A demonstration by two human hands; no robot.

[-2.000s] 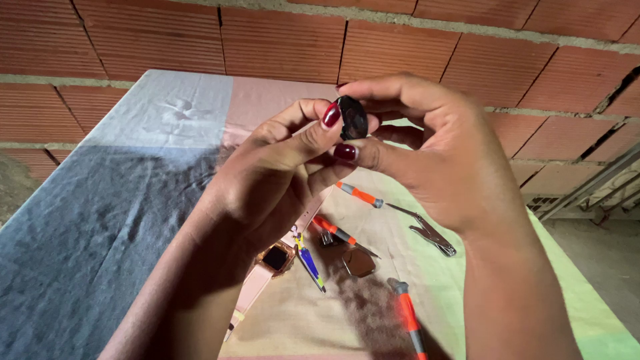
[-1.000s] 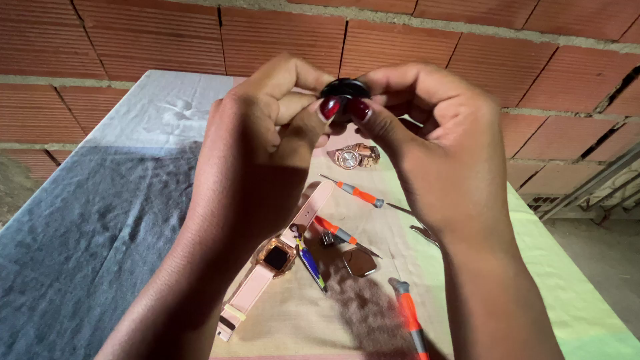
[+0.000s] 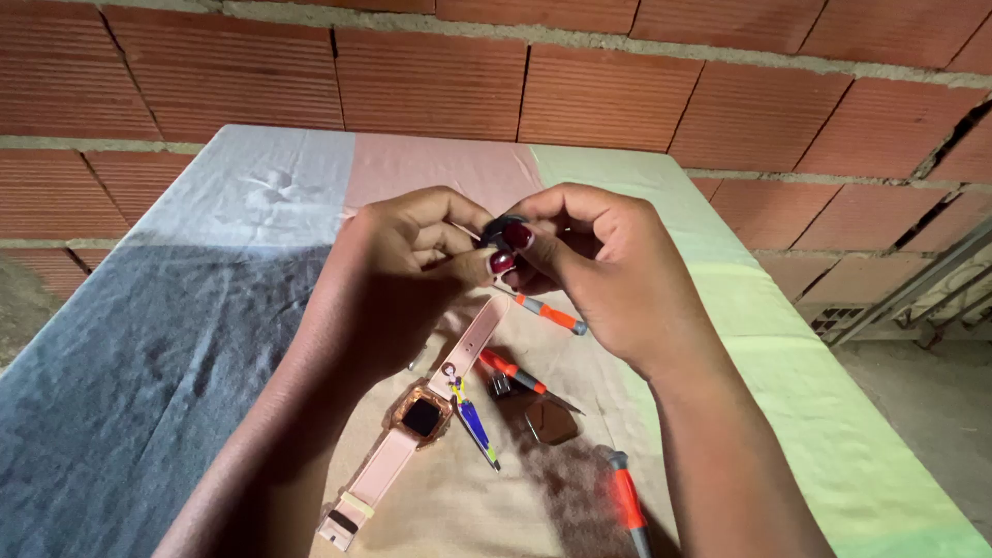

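My left hand [image 3: 411,271] and my right hand [image 3: 593,263] meet above the table, both gripping a small, dark, rounded part [image 3: 502,231] between fingertips and thumbs. Fingers cover much of it, so its exact kind cannot be told. Below lies a pink-strapped watch [image 3: 422,417] with a square dark face. Decorated tweezers [image 3: 474,425] rest beside it, touching the strap. An orange-and-grey screwdriver [image 3: 552,313] lies just beneath my right hand, and a second screwdriver [image 3: 513,370] is farther down. Near that one is a squarish brown-looking piece [image 3: 552,421] with a shiny surface.
Another orange-and-grey screwdriver [image 3: 629,496] lies near my right forearm. A small dark metallic piece [image 3: 500,384] sits by the middle screwdriver. The table wears a multicoloured cloth [image 3: 194,356], and a hollow-brick wall [image 3: 434,85] stands behind its far edge.
Both hands have come lower and the dark part has turned between the fingers. The metal-banded watch seen behind the hands one second ago is now hidden.
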